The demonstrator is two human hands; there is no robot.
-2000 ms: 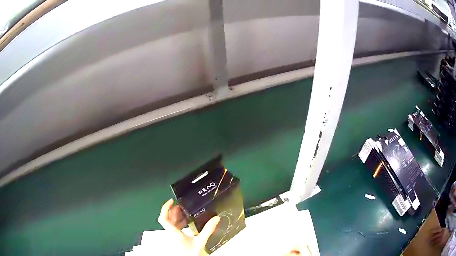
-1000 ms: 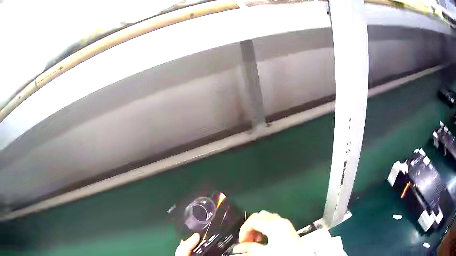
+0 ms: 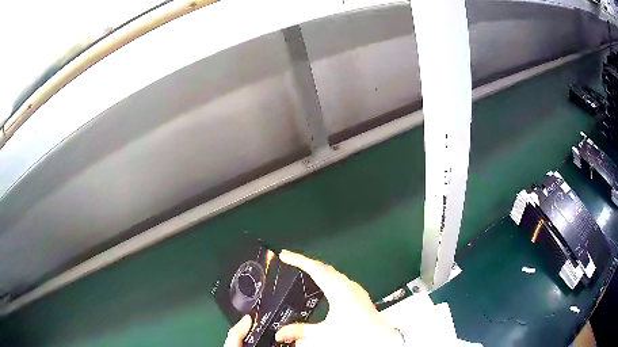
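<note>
A black retail box (image 3: 261, 288) with a round grey printed picture and fine white text is held at the bottom centre, above the green surface. My right hand (image 3: 339, 305) grips it from the right, fingers along its upper edge and thumb on the printed side. My left hand (image 3: 238, 331) shows only as a fingertip or thumb at the box's lower edge, cut off by the frame. A white sheet (image 3: 430, 322) lies partly under my right hand.
A white upright post (image 3: 444, 149) stands right of the hands, below a grey metal frame. A pile of black flat boxes with white ends (image 3: 566, 223) lies at the right, with small white scraps (image 3: 528, 270) near it. More black boxes (image 3: 600, 162) lie beyond.
The box has been turned from its PEAQ side to one with a round picture. My right hand has come onto the box and now reaches around its upper edge.
</note>
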